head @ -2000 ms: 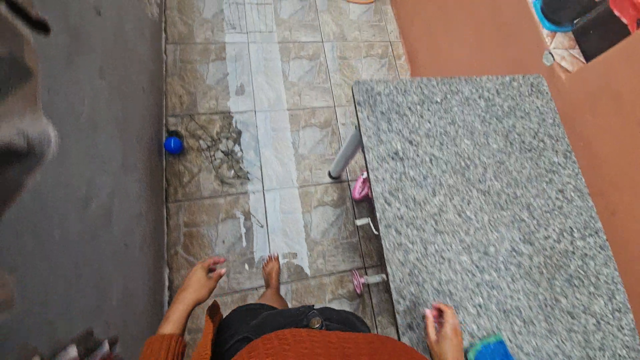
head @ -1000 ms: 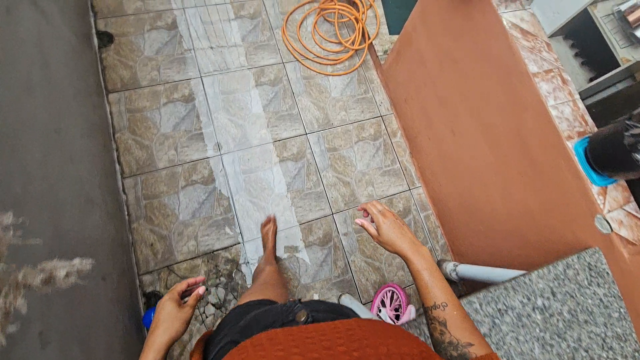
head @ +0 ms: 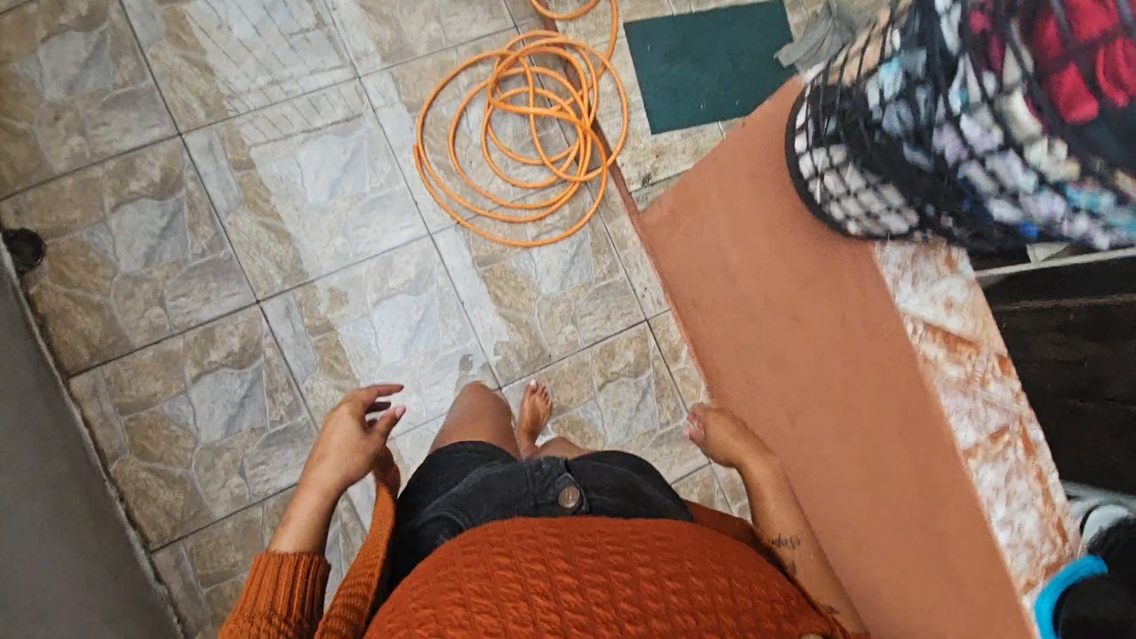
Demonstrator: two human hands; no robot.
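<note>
My left hand (head: 351,439) hangs over the tiled floor (head: 204,382), left of my black shorts, with its fingers apart and nothing in them. On the other side, my right hand (head: 721,435) is beside the edge of the reddish-brown wall (head: 799,355), its fingers curled and partly hidden; no object shows in it. Ahead of both hands lies a loosely coiled orange hose (head: 524,217) on the tiles. A dark green mat (head: 710,67) is to the right of the coil.
A black mesh hamper of clothes (head: 852,191) stands at the upper right, near a ledge with reddish-white tiles (head: 976,390). A grey wall (head: 62,515) runs along the left. A dark round drain hole (head: 24,250) is beside it.
The view has moved forward along the floor. The grey granite tabletop and pink wheel have left it, and the orange hose is closer. My right hand has drawn back toward my body.
</note>
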